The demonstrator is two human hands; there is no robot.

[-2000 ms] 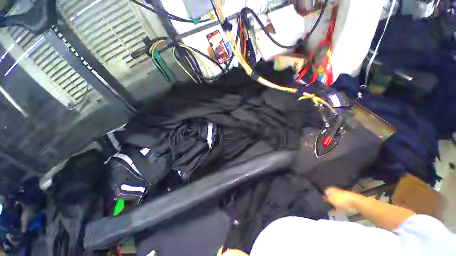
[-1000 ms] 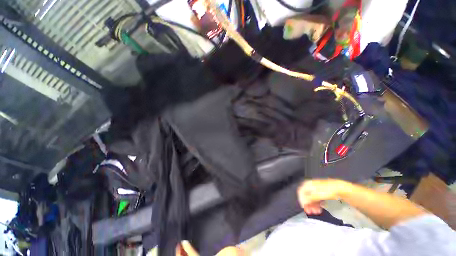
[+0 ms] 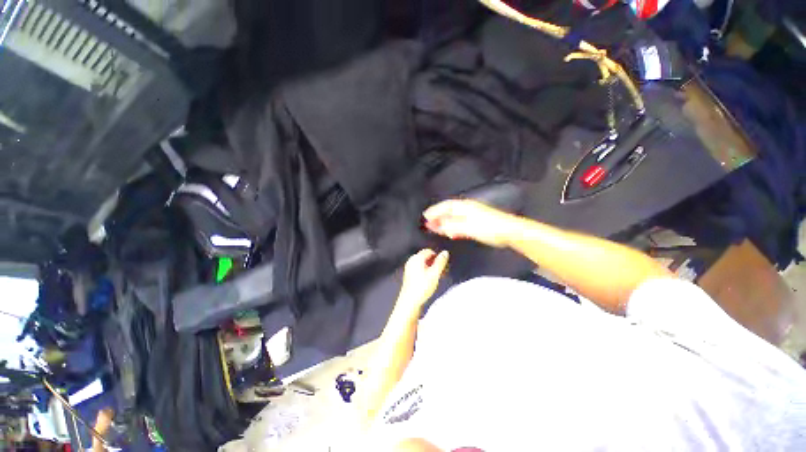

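A black garment (image 3: 358,132) lies spread across the pressing table, with parts draped over a long dark-grey bar (image 3: 231,297) and hanging past the front edge. My right hand (image 3: 460,221) has its fingertips closed on the black cloth near the right part of the bar. My left hand (image 3: 422,272) is just below and to the left of it, fingers curled at the cloth; whether it grips the cloth I cannot tell. The steam iron (image 3: 601,172), dark with a red spot, rests at the table's right end, touched by neither hand.
A yellowish hose (image 3: 601,60) runs to the iron, beside a small dark box with a white label (image 3: 652,62). Navy garments (image 3: 764,124) are heaped far right. Striped black pieces (image 3: 212,207) and a green scrap (image 3: 224,267) lie left. A brown stool (image 3: 747,287) stands lower right.
The black garment has been laid over the bar. My right hand has moved left from the table's front right onto the cloth, and my left hand has come up beside it. The view has tilted down.
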